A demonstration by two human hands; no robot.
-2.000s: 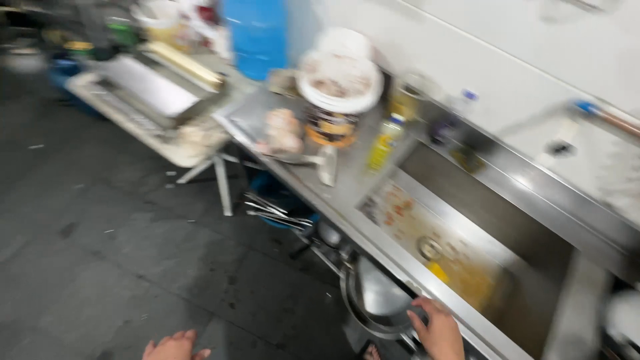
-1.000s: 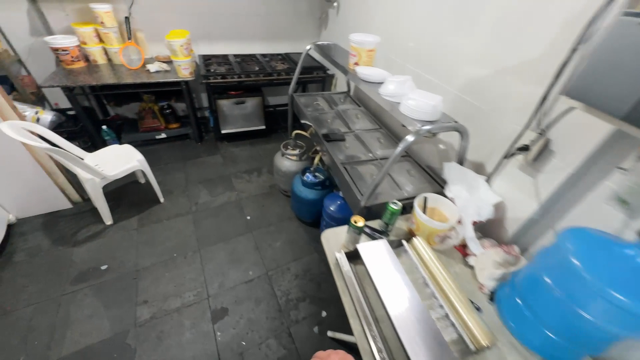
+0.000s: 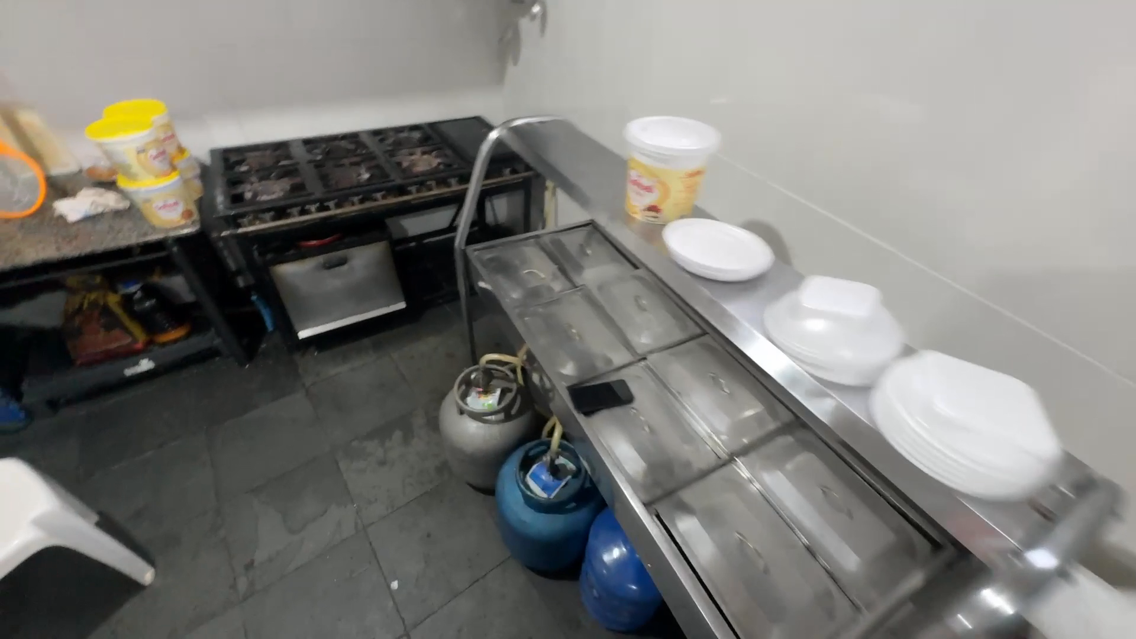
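Neither of my hands shows in the head view. Closest in front stands a steel food warmer with lidded pans point(image 3: 643, 430), and a black mobile phone point(image 3: 601, 397) lies at its left edge. Along the steel shelf point(image 3: 754, 342) above the pans are a plastic tub with a white lid point(image 3: 670, 169), a stack of white foam plates point(image 3: 718, 249) and two more stacks of white foam containers point(image 3: 834, 330), point(image 3: 966, 424). What my hands hold or touch is hidden.
Gas cylinders, one grey point(image 3: 486, 430) and others blue point(image 3: 548, 506), stand on the floor left of the warmer. A black stove point(image 3: 355, 177) is at the back wall. Yellow-lidded tubs point(image 3: 146, 164) sit on a stone counter point(image 3: 53, 231). Part of a white plastic chair point(image 3: 53, 524) shows lower left.
The view has swung from the sink to the food warmer, which is now closer. Both hands showed at the sink two seconds ago, part of one hand a second ago, and neither now.
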